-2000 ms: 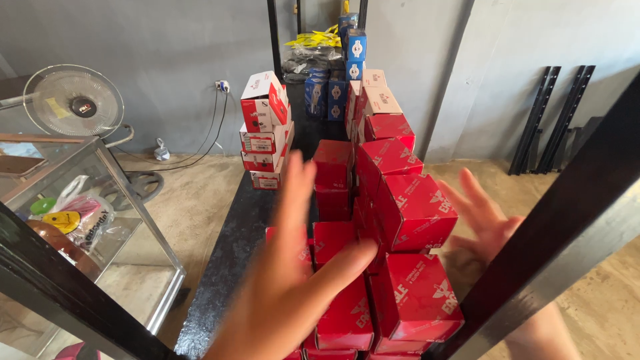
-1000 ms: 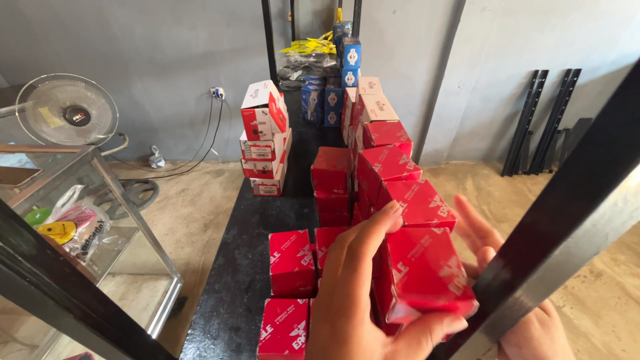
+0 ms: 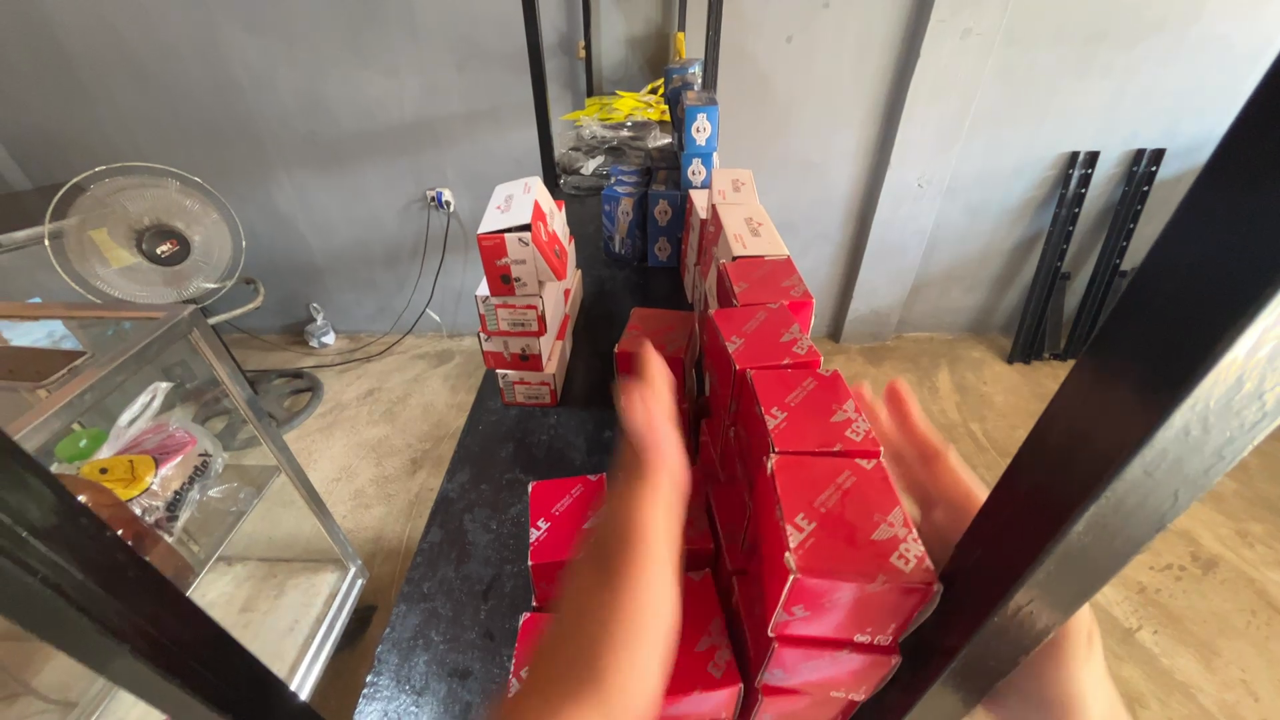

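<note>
Several red cardboard boxes [image 3: 840, 520] marked Eagle stand stacked in a row on a black shelf [image 3: 450, 540]. My left hand [image 3: 650, 430], blurred and seen edge-on, is over the shelf on the left side of the tall row, in front of a lower red box [image 3: 655, 330]. It holds nothing that I can see. On the far side of the row, my right hand [image 3: 925, 460] is upright beside the upper red boxes, its wrist partly hidden behind the black metal post. Whether either hand touches a box cannot be told. Shorter red boxes [image 3: 565, 525] sit left of the row, partly covered by my left forearm.
Black metal posts [image 3: 1100, 400] slant through both sides. White-and-red boxes [image 3: 520, 240] are stacked at the shelf's left edge; blue boxes [image 3: 665, 220] and plastic-wrapped items [image 3: 610, 145] stand farther back. A glass display case [image 3: 270, 480] and a fan [image 3: 145, 235] are at left.
My left hand has come off the front red box, which it was touching one second ago, and moved to the left of the row. The front box now sits squarely on the stack.
</note>
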